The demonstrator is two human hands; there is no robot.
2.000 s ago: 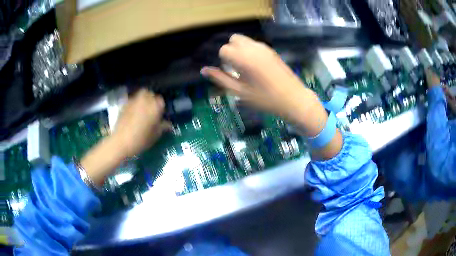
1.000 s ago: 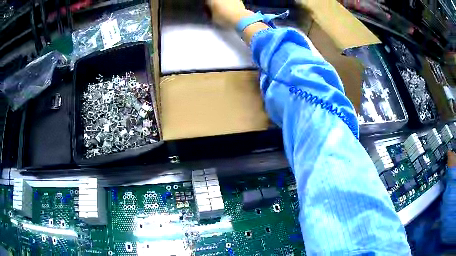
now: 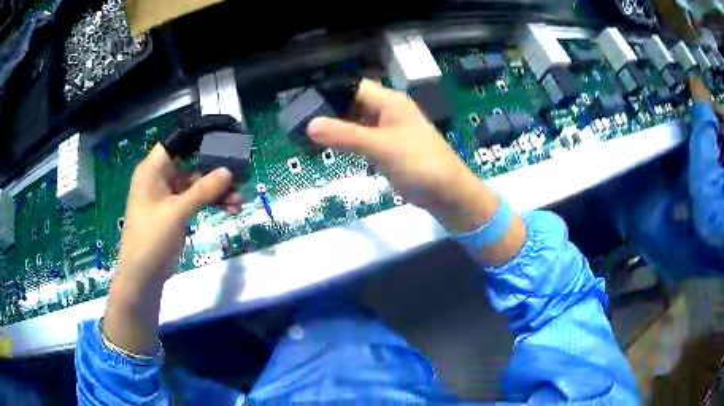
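Note:
My left hand (image 3: 171, 186) holds a dark grey block relay (image 3: 225, 151) between thumb and fingers, above the green circuit board (image 3: 317, 190). My right hand (image 3: 397, 139) holds another dark grey block relay (image 3: 305, 111) between thumb and fingers, also over the board. Black covers are on fingers of both hands. A light blue wrist strap (image 3: 486, 230) is on my right wrist. White block components (image 3: 413, 62) stand at the board's back edge. Whether either relay touches the board cannot be told.
A silver metal rail (image 3: 317, 266) runs along the boards' front. A black bin heaped with silver pieces (image 3: 103, 44) is at the back left, beside a brown carton (image 3: 163, 9). More boards with dark relays (image 3: 504, 125) extend right, where another person's sleeve (image 3: 705, 158) shows.
My right hand has come back from the carton to the board and now holds a relay. My left hand, out of view one second ago, is in view with a relay. The view has shifted toward the rail.

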